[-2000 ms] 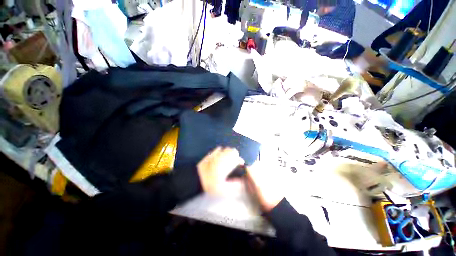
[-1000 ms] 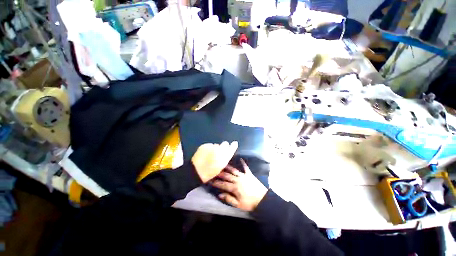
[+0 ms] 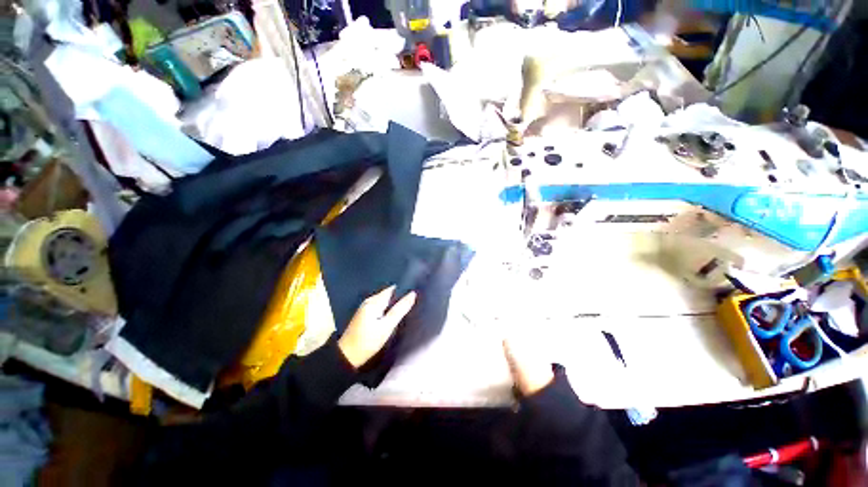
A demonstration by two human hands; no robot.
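A dark garment panel lies on the white machine table, left of the sewing machine. My left hand rests on its lower part, fingers apart and pointing up and right. My right hand is over the table to the right of the panel, apart from it and partly washed out by glare; it shows nothing in it. The dark garment bundle is heaped to the left. The sewing machine head with its blue stripe is at the right; its needle area is hard to make out.
Yellow tape shows under the bundle. A tool tray holds blue-handled scissors at the right table edge. A small dark object lies on the table. A cream second machine stands far left; white cloth lies behind.
My right hand has come off the panel and moved right over the table. My left hand stays on the panel, slightly lower. The camera view has shifted.
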